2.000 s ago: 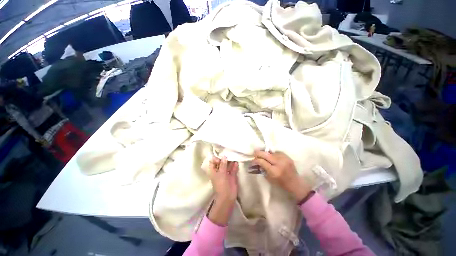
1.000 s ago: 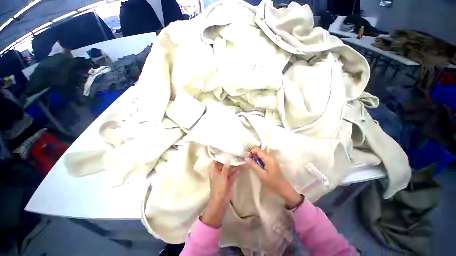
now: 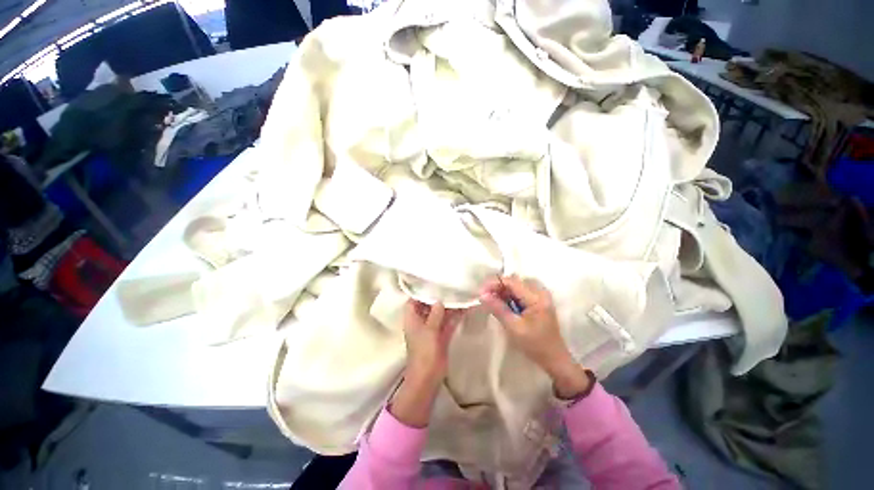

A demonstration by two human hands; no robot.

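A heap of cream jackets (image 3: pixel 479 105) covers most of the table in front of me. My left hand (image 3: pixel 428 330) pinches a curved seam edge (image 3: pixel 436 300) of one garment between thumb and fingers. My right hand (image 3: pixel 527 311) is just to the right, fingertips at the same edge. Small dark snips (image 3: pixel 516 305) with a bluish part show in its fingers; the rest is hidden by the hand. Any loose thread is too fine to make out.
The white table (image 3: pixel 105 368) has a pointed corner at the left. An olive cloth heap (image 3: pixel 767 402) lies on the floor at the right. A red stool (image 3: pixel 81 273) stands at the left. Tables with dark and brown cloth (image 3: pixel 810 86) are behind.
Both hands stay at the seam edge. The snips show differently in my right hand, whose fingers have turned a little. The view has shifted slightly.
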